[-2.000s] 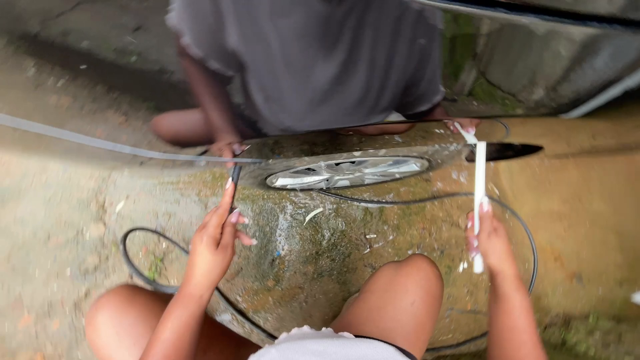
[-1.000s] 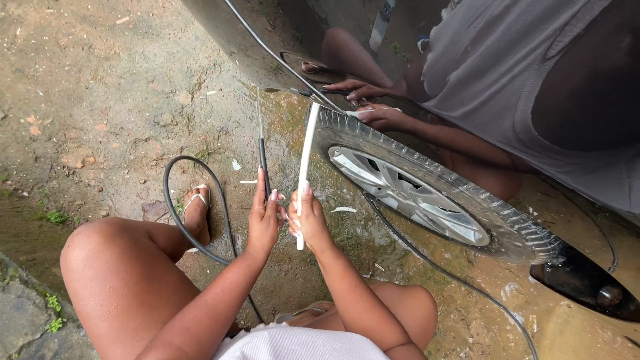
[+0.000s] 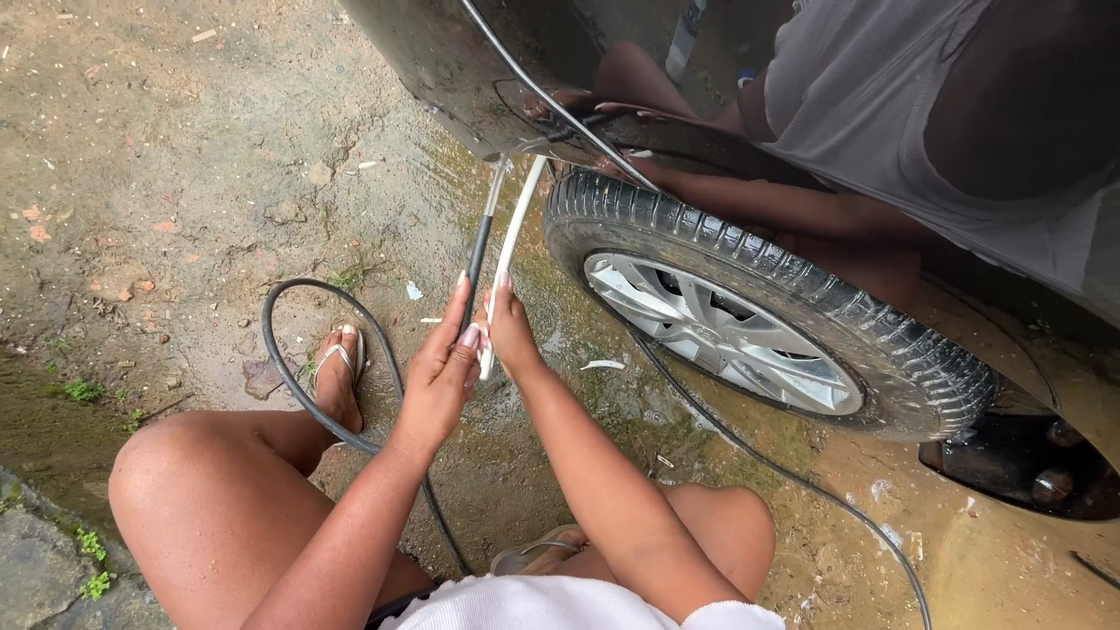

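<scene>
My left hand (image 3: 442,376) is closed around a black hose (image 3: 477,254), its end pointing up toward the dark car body (image 3: 700,131). Clear water comes out of that end. Right beside it, my right hand (image 3: 509,332) grips a long white strip (image 3: 518,236), whose upper end reaches the lower edge of the car body. Just right of both hands is the wet black tire (image 3: 787,262) with a silver spoked wheel rim (image 3: 717,332).
The black hose loops over the wet ground (image 3: 219,219) by my sandaled foot (image 3: 337,376). Another length of dark hose or cable (image 3: 770,468) runs below the wheel. Mossy stone (image 3: 52,560) lies at lower left. The glossy car body carries my reflection.
Two seconds ago my hands were far apart; they are now side by side, holding the hose and the strip. The view has turned. Since one second ago, both hands have stayed close together.
</scene>
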